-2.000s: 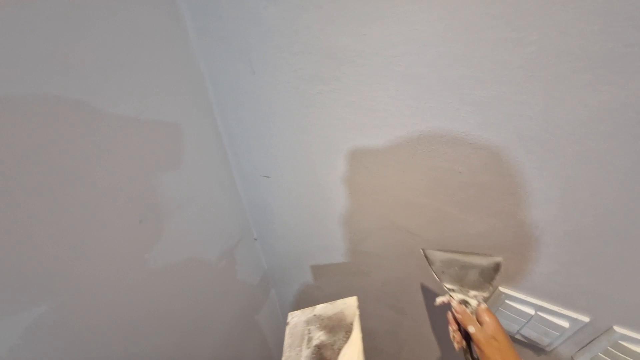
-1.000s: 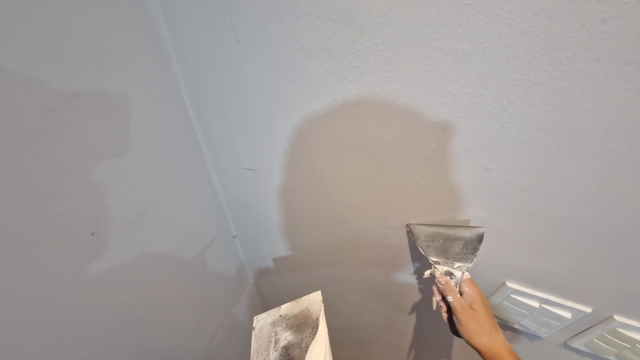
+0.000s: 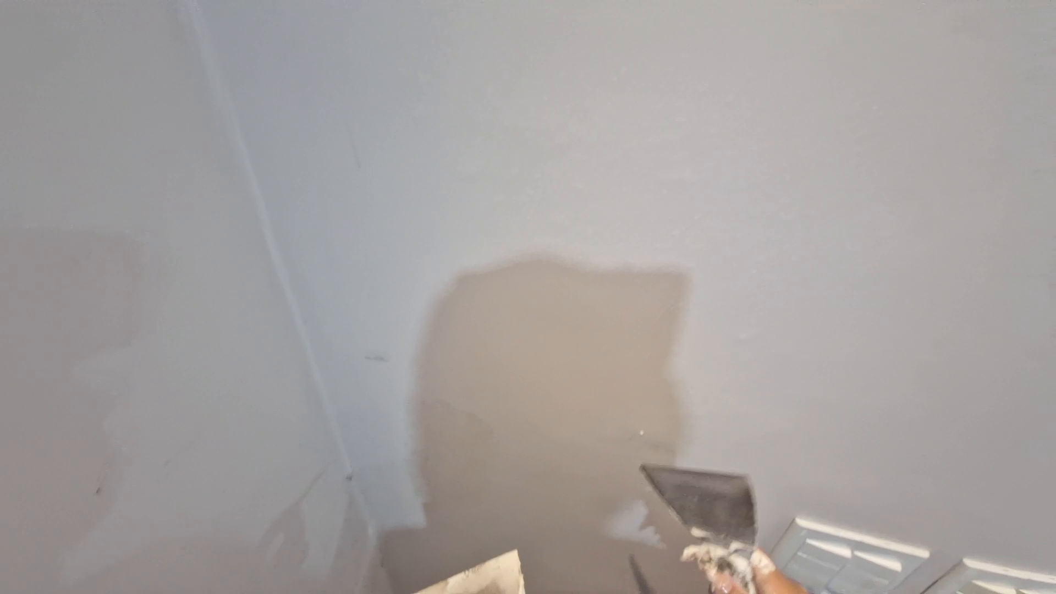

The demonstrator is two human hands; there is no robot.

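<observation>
My right hand (image 3: 755, 577), at the bottom edge right of centre, grips a wide metal putty knife (image 3: 709, 499). Its blade points up, in front of the wall; whether it touches cannot be told. Pale filler clings to the blade's base and my fingers. My left hand is out of view. At the bottom, left of the knife, shows the corner of a pale flat board (image 3: 495, 575), cut off by the frame. The large shadow (image 3: 553, 371) falls on the wall (image 3: 825, 247) behind them.
Two white louvred vents (image 3: 858, 557) are set in the wall at lower right. The wall corner (image 3: 276, 256) runs down at the left to the adjoining wall (image 3: 74, 330), which has uneven patches and small marks.
The board and my right hand have sunk lower in the view, so less of both shows. The putty knife's blade has tilted from nearly level. The head shadow has changed shape.
</observation>
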